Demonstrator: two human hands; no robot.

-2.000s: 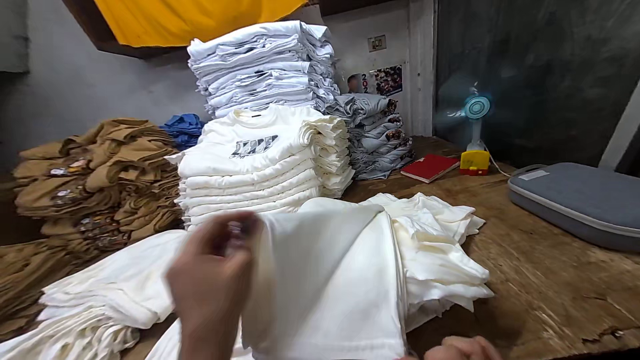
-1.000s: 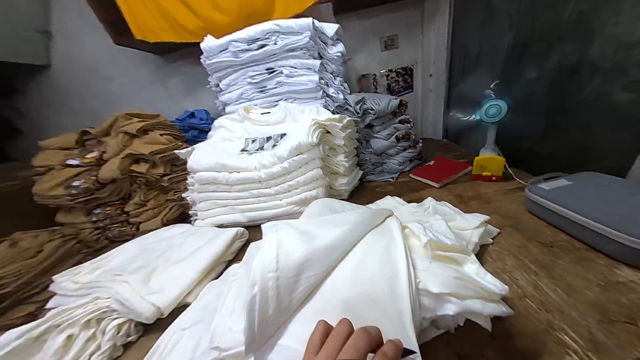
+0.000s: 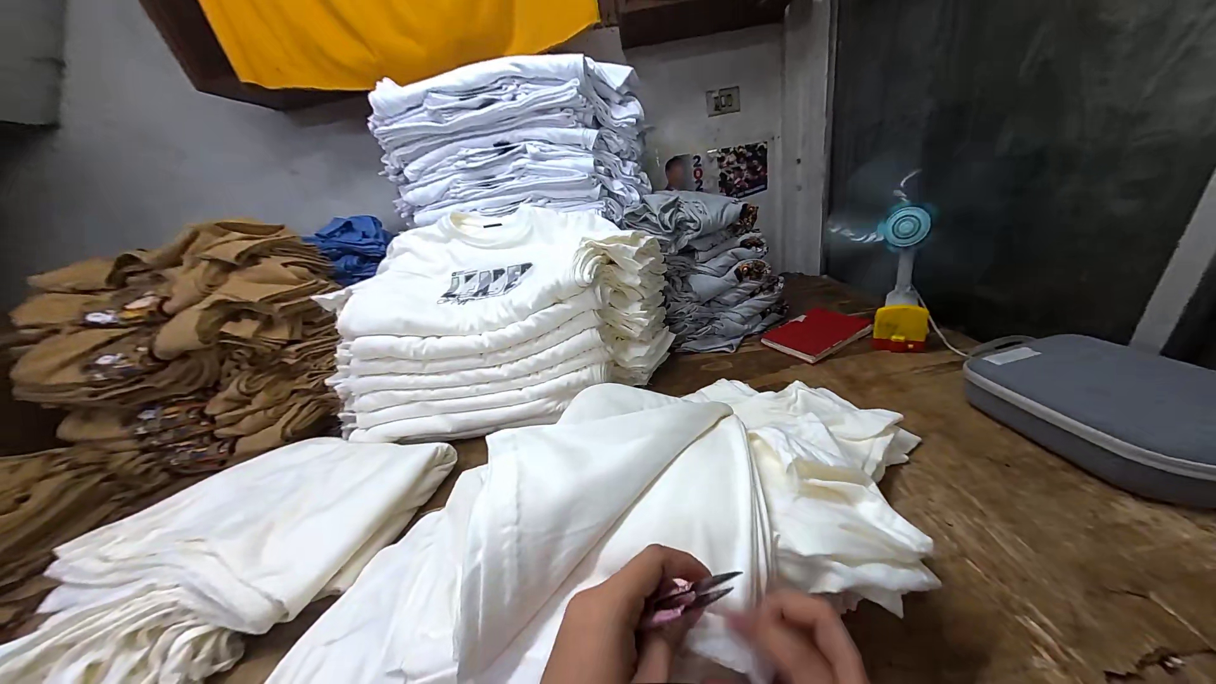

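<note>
My left hand (image 3: 622, 617) is closed on small thread snips (image 3: 698, 594) with dark pointed blades and a pinkish grip, over the lower edge of a white cloth pile (image 3: 608, 503). Close beside the blades is my right hand (image 3: 793, 636), blurred, with its fingers curled at the pile's lower right; whether it pinches cloth or thread cannot be told. The pile's top layer is folded back to the left. Behind it stands a stack of folded cream T-shirts (image 3: 475, 351), the top one with a dark print. Another folded white bundle (image 3: 256, 532) lies at the left.
Tall white garment stack (image 3: 503, 142) at the back, grey garments (image 3: 722, 275) beside it, brown garments (image 3: 228, 323) and blue cloth (image 3: 351, 247) at left. On the wooden table (image 3: 1026, 570) are a red book (image 3: 817, 332), a small running fan (image 3: 904, 228) and a grey case (image 3: 1102, 408).
Two seconds ago my left hand was up at the left of the white pile; now it is at the lower edge near my right hand. The pile's top layer has been folded back.
</note>
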